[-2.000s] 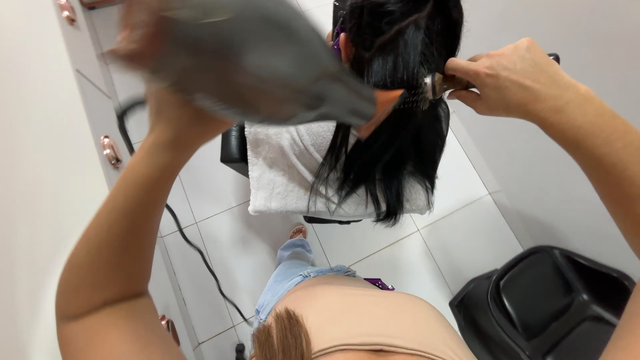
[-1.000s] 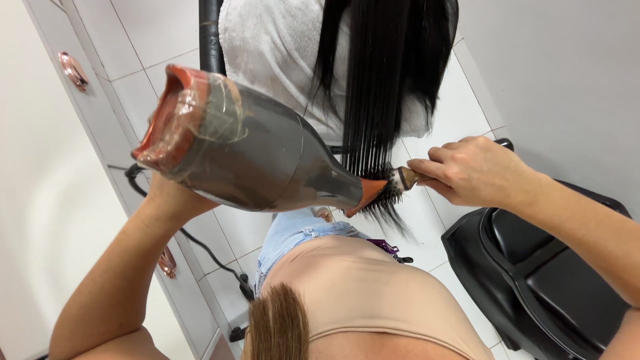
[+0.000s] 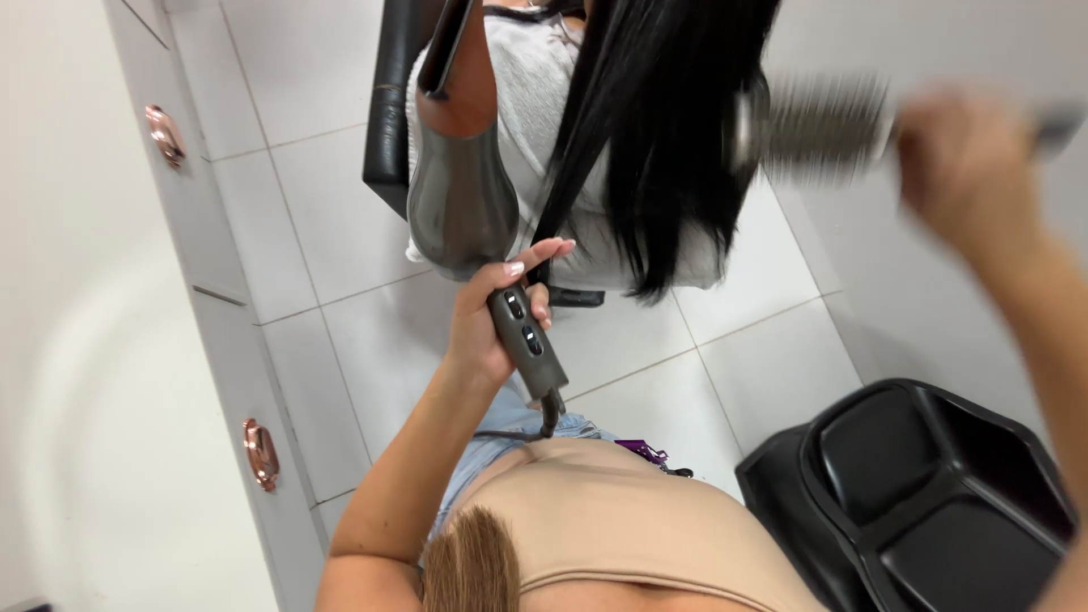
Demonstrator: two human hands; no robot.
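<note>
My left hand (image 3: 493, 319) is closed round the handle of a grey hair dryer (image 3: 463, 200), its orange nozzle pointing up the view, left of the hair. At the right my blurred right hand (image 3: 969, 170) grips a round hairbrush (image 3: 820, 127), whose bristles are beside the seated person's long black hair (image 3: 671, 144). No strand can be made out wound on the brush. A white towel (image 3: 531, 102) lies behind the hair, over the person's back or the chair back. The dryer's cord runs down from its handle.
A black salon chair's armrest (image 3: 388, 110) shows left of the towel. A black plastic trolley top (image 3: 926, 484) stands at lower right. Along the left runs a white counter (image 3: 110, 382) above drawers with copper-coloured handles (image 3: 260, 455). Grey wall at right.
The dryer has turned from pointing at the brushed hair to pointing up the view, with its handle now showing. The brush has come away from the hair ends, up and to the right.
</note>
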